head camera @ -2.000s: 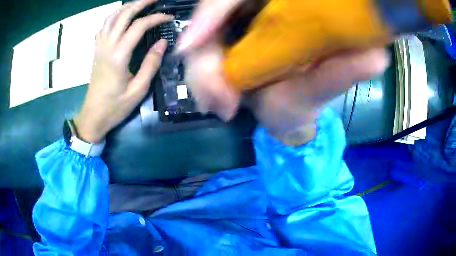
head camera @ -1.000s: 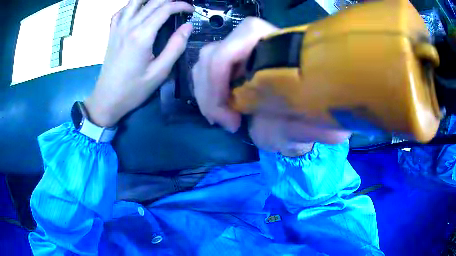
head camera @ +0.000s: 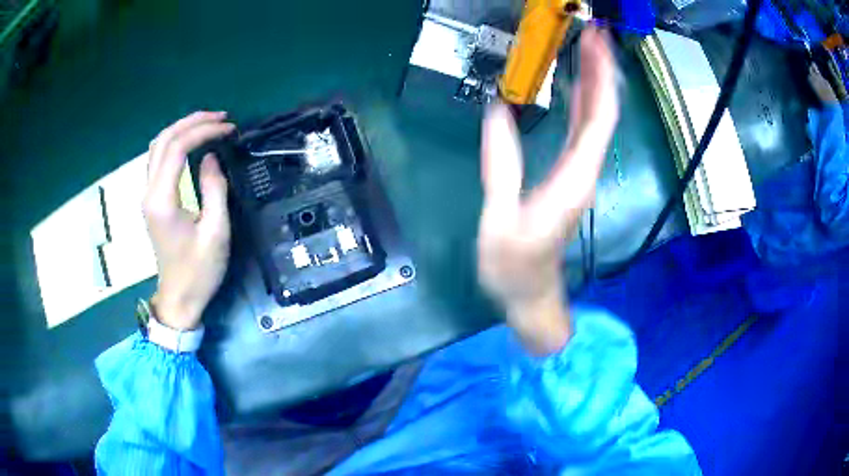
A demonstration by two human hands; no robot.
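The black plastic housing [head camera: 337, 200] lies open and face up on the grey fixture plate [head camera: 337, 301]. Several small white pads show in its lower part and a thin bright line crosses its upper part. My left hand [head camera: 189, 218] rests at the housing's upper left edge, its fingers curled and thumb apart. My right hand [head camera: 545, 204] is slightly blurred, raised to the right of the housing, thumb and fingers spread, and looks empty. The orange electric screwdriver [head camera: 537, 51] stands just beyond its fingertips, in front of the white and grey boxy unit [head camera: 441, 46].
A cream sheet [head camera: 70, 265] with narrow grey-green strips lies left of my left hand. A stack of cream cardboard sheets [head camera: 712, 135] lies at the right. A black cord [head camera: 694, 167] crosses in front of it. Another person's blue sleeve [head camera: 828, 158] shows at the right edge.
My right hand has let go of the orange screwdriver, which is now farther up and away. The view has shifted, and the housing shows whole with its fixture plate. My left hand stays at the housing's left side.
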